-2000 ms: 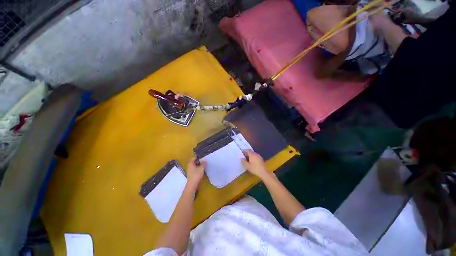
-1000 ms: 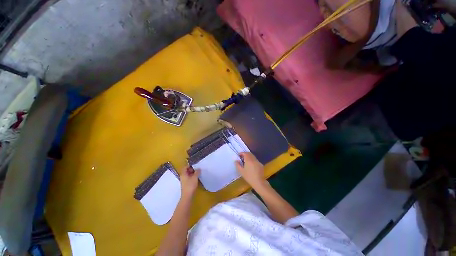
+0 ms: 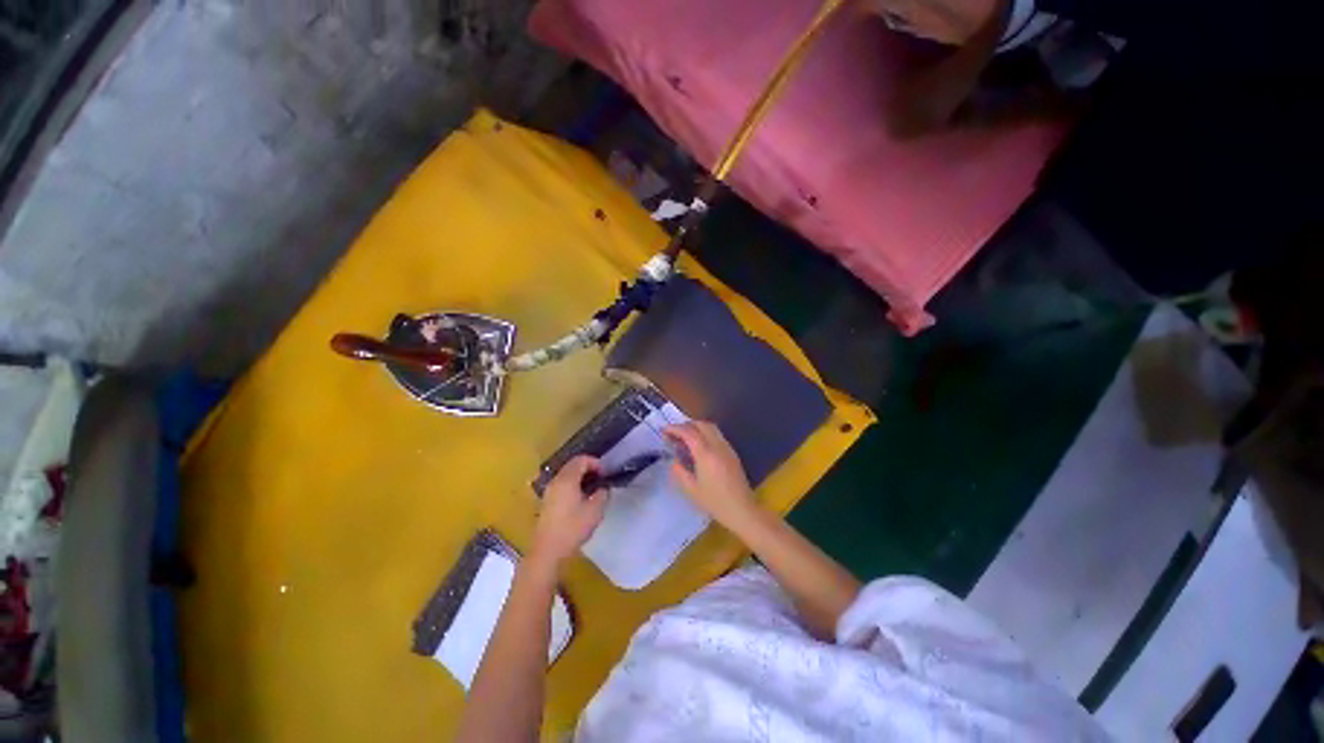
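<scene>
Pocket pieces with a white side up and dark top bands (image 3: pixel 648 530) lie stacked near the table's right front edge. My left hand (image 3: pixel 571 511) pinches a dark strip of the top pocket piece, which is raised or turned over the white. My right hand (image 3: pixel 707 472) has its fingertips at the strip's other end, over the stack's right side; its grip is partly hidden. A second stack of pocket pieces (image 3: pixel 476 617) lies to the left, partly behind my left forearm. The steam iron (image 3: pixel 447 363) rests beyond the stacks, its red-brown handle pointing left.
The yellow table (image 3: pixel 320 494) meets a grey wall. A dark rest pad (image 3: pixel 733 385) lies at its right corner. The wrapped iron hose (image 3: pixel 574 341) runs up right to yellow tubes. A padded sleeve board (image 3: pixel 109 566) is at left. Another person's arm (image 3: pixel 951 73) is over a pink-covered table (image 3: pixel 857 174).
A dark strip now shows raised between my hands over the white stack. Both hands have come closer together. The camera view has shifted and turned; the small white piece at lower left is out of view.
</scene>
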